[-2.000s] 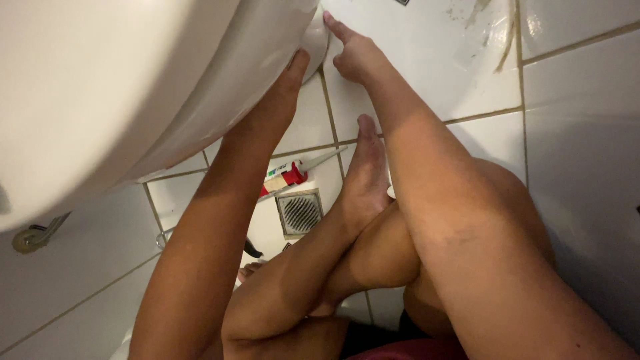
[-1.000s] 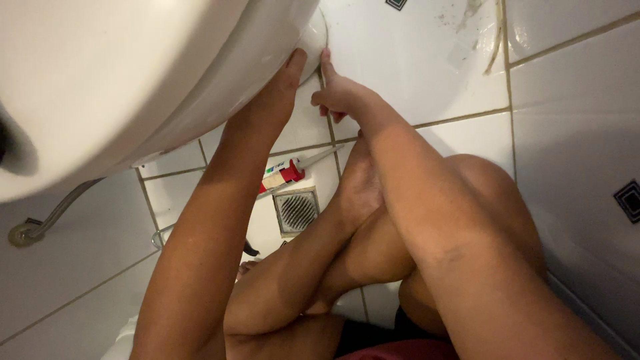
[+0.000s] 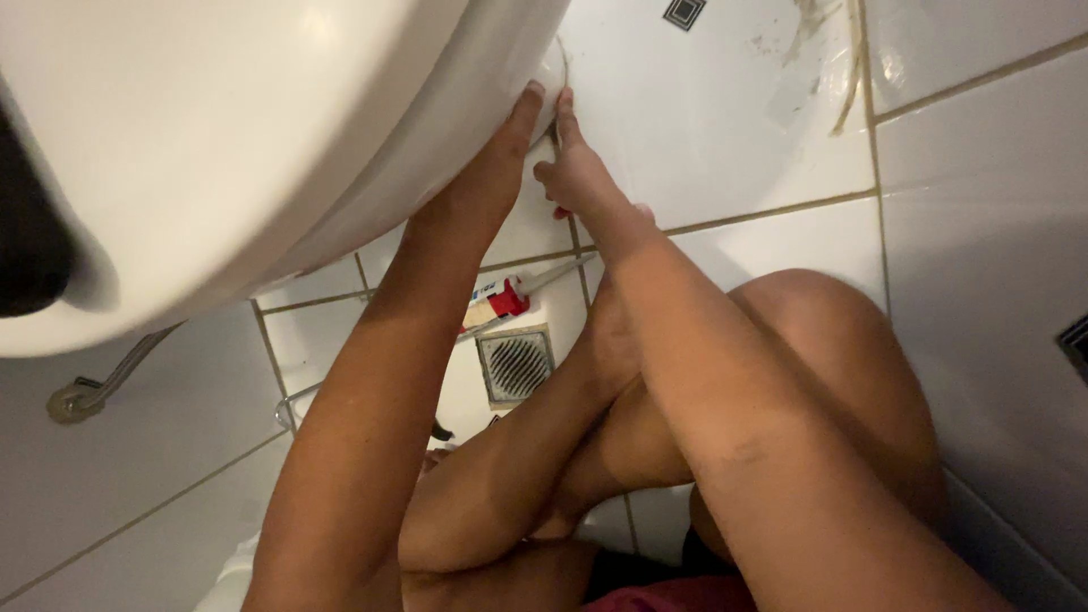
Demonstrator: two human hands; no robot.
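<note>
My left hand (image 3: 501, 149) lies against the side of a white ceramic toilet (image 3: 399, 144), its thumb near the foot of the bowl; its other fingers are hidden. My right hand (image 3: 578, 166) points its index finger at the seam where the toilet base meets the floor tiles, the other fingers curled, with nothing seen in them. Below the hands, a sealant cartridge (image 3: 501, 299) with a red end and long pale nozzle lies on the floor, partly behind my left forearm.
A square metal floor drain (image 3: 515, 365) sits beside the cartridge. A metal hose with its wall fitting (image 3: 76, 401) is at the left. My folded legs and bare foot (image 3: 614, 336) are close below my hands. Brown smears (image 3: 846, 93) mark the tile at upper right.
My right hand's fingertip has moved down along the toilet base, closer to the left hand's level. The left hand stays against the toilet. The view has shifted slightly.
</note>
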